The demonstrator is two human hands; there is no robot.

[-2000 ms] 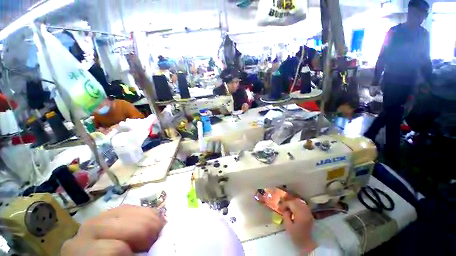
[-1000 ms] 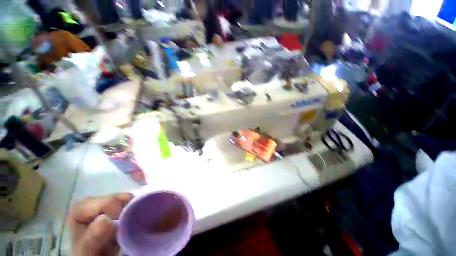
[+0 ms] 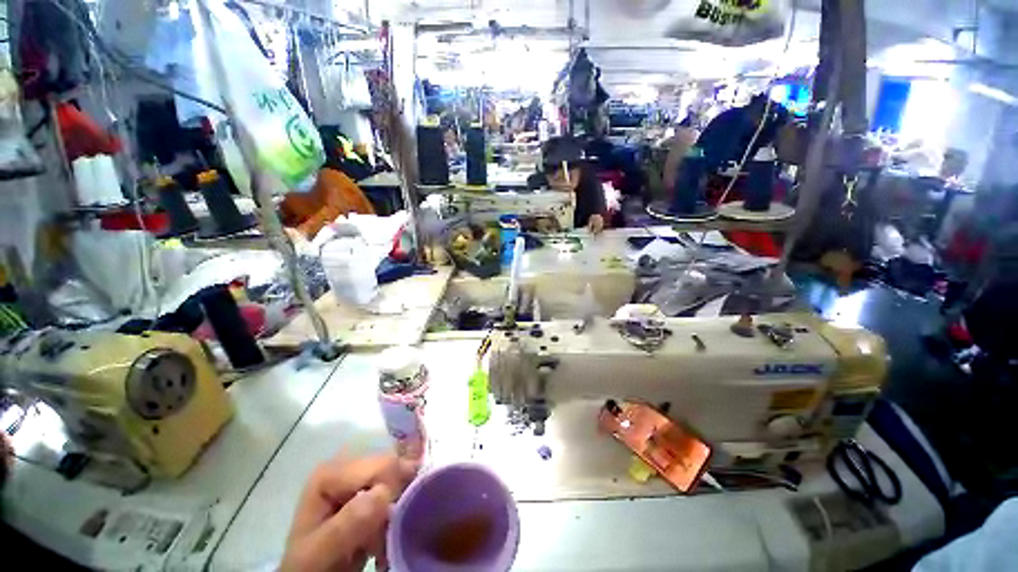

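My left hand (image 3: 352, 508) is at the bottom centre-left, closed on the handle of a lilac mug (image 3: 455, 520). The mug is tilted towards me, with some brown drink inside, and is cut off by the lower edge. My right hand is out of the picture; only a pale sleeve (image 3: 982, 547) shows at the lower right corner. A smartphone (image 3: 659, 445) with an orange screen leans under the arm of the JACK sewing machine (image 3: 681, 374). A small yellow pad (image 3: 641, 469) is beside it.
A pinkish jar (image 3: 404, 408) stands left of the needle area, near a lime green tag (image 3: 479, 397). Black scissors (image 3: 863, 472) lie at the table's right end. A yellowish machine (image 3: 156, 391) is at the left. A person (image 3: 575, 184) sits further back.
My right hand has left the phone and gone out of view. The mug came down from close to the camera, and its inside now shows. The standing person at the right is gone.
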